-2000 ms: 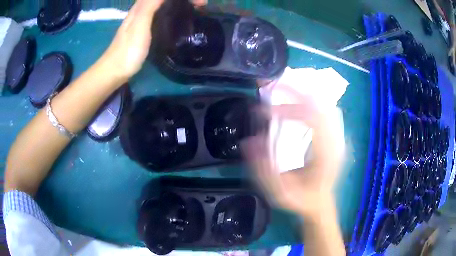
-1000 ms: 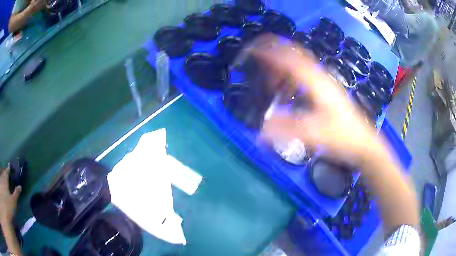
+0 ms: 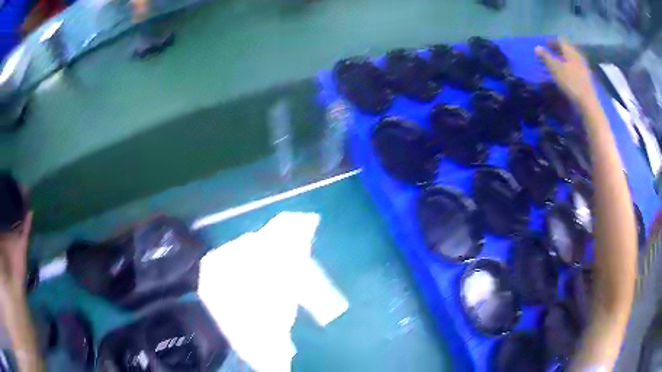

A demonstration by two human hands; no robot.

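The blue tray [image 3: 385, 207] at the right holds rows of round black parts [image 3: 406, 149]; one near its left edge has a bright shine. My right hand [image 3: 570, 69] is over the tray's far right end, slightly blurred, fingers apart, with nothing visible in it. My left hand [image 3: 14, 251] is at the left edge, cut off and blurred, with its fingers at a dark round part [image 3: 10, 203]. Two black two-well housings [image 3: 156, 251] lie at the lower left; the nearer one [image 3: 163, 341] is cut off by the bottom edge.
A crumpled white cloth [image 3: 250, 290] lies between the housings and the tray. Clear strips [image 3: 281, 138] lie by the tray's far left corner. A green belt [image 3: 239, 65] runs along the back, with a dark part [image 3: 154, 43] and a person's blurred hand [image 3: 140, 9] beyond.
The view has swung right, then shifted so the tray shows more fully. My right hand has moved from over the tray's parts to its far right end. My left hand stays at the left edge.
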